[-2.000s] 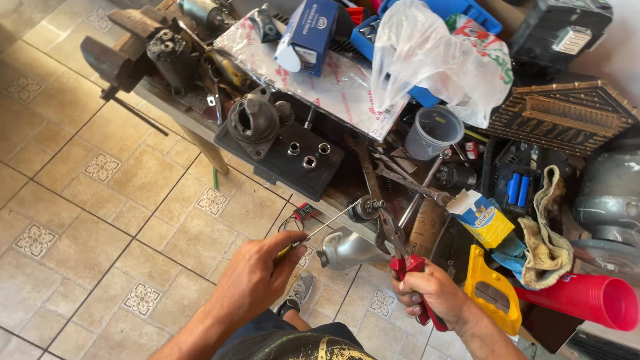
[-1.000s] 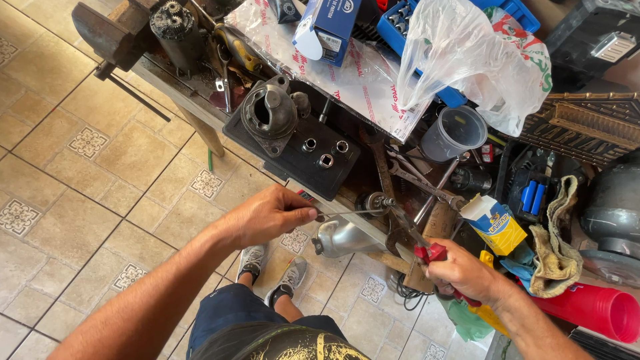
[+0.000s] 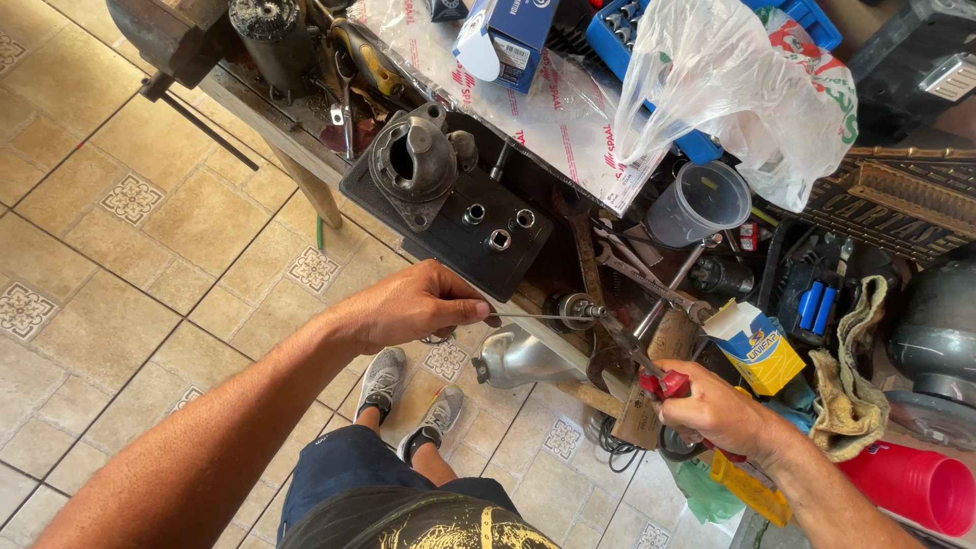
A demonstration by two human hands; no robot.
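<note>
My left hand (image 3: 427,305) grips the handle end of a thin screwdriver, whose metal shaft (image 3: 530,315) reaches right to a small round metal gear part (image 3: 577,311) at the bench edge. My right hand (image 3: 705,412) is closed around red-handled pliers (image 3: 665,383); their jaws point up and left, near the tip of the gear part. Whether the jaws touch it cannot be told. Left of the pliers, a silver cylindrical housing (image 3: 526,358) is partly under the bench edge. Behind my left hand, a cast metal starter housing (image 3: 415,156) rests on a black case (image 3: 457,252).
Several sockets (image 3: 499,240) stand on the black case. Wrenches (image 3: 648,278), a clear plastic cup (image 3: 700,204), a yellow and blue carton (image 3: 755,347), a rag (image 3: 850,366) and a red tumbler (image 3: 907,484) crowd the right side. A bench vise (image 3: 171,38) is at the upper left.
Compared with two seconds ago, my left forearm is stretched further across the view and the screwdriver shaft lies flatter. The view has shifted, with more of both shoes showing.
</note>
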